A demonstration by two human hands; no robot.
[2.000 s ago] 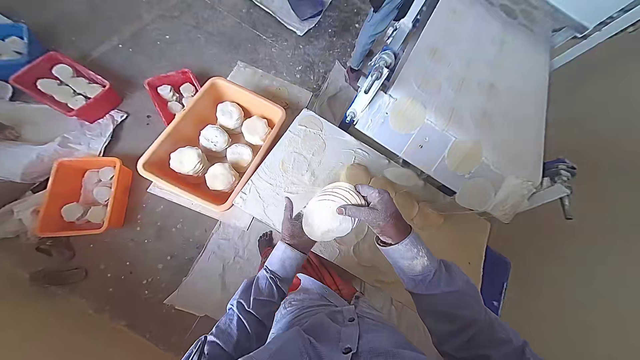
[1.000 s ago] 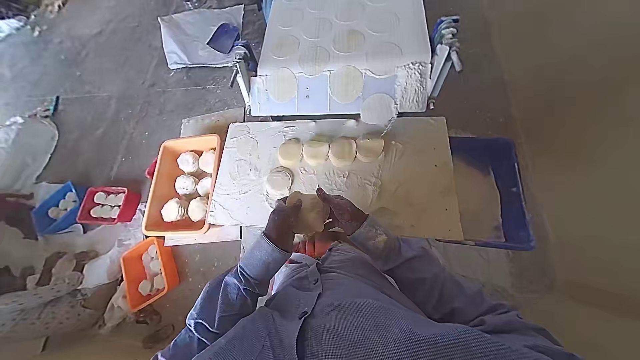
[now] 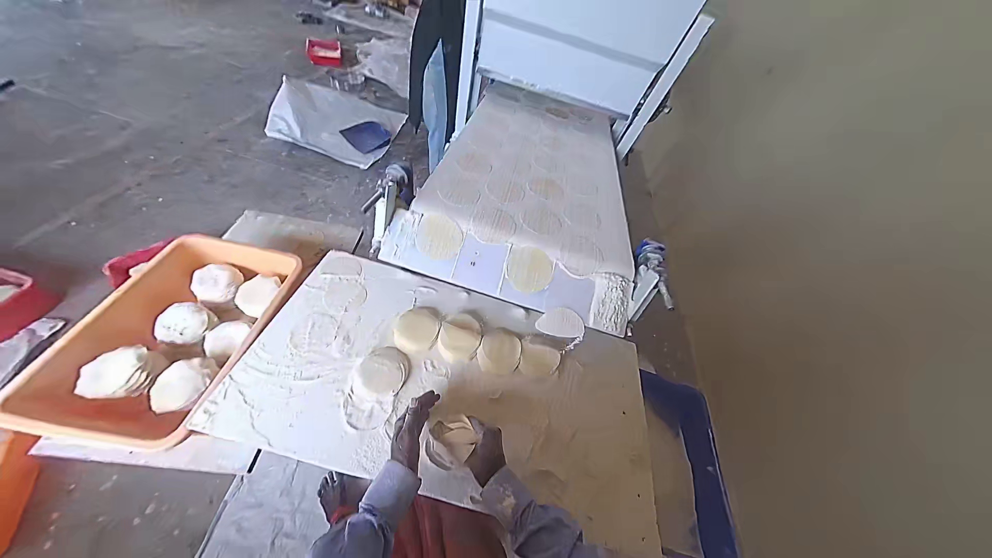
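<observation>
Near the front edge of a floured board (image 3: 573,434), my right hand (image 3: 487,451) grips a small stack of thin dough rounds (image 3: 456,440). My left hand (image 3: 412,428) stands on edge at the stack's left side, fingers apart; whether it touches the dough I cannot tell. Ahead and to the left lies another stack of rounds (image 3: 380,371). Several pale dough stacks (image 3: 459,337) form a row across the middle of the board. One thin round (image 3: 559,322) lies at the board's far edge, by the end of the conveyor.
A conveyor belt (image 3: 535,178) carrying flat dough rounds leads from a white machine (image 3: 570,46). To the left, an orange tray (image 3: 101,322) holds several floury dough stacks. A blue tray (image 3: 701,457) sits beyond the board's right edge. A person's leg (image 3: 435,101) is beside the machine.
My left hand, which was on the dough with the right a second ago, is now spread beside the stack. The dough is now down near the board's front edge. The view has swung.
</observation>
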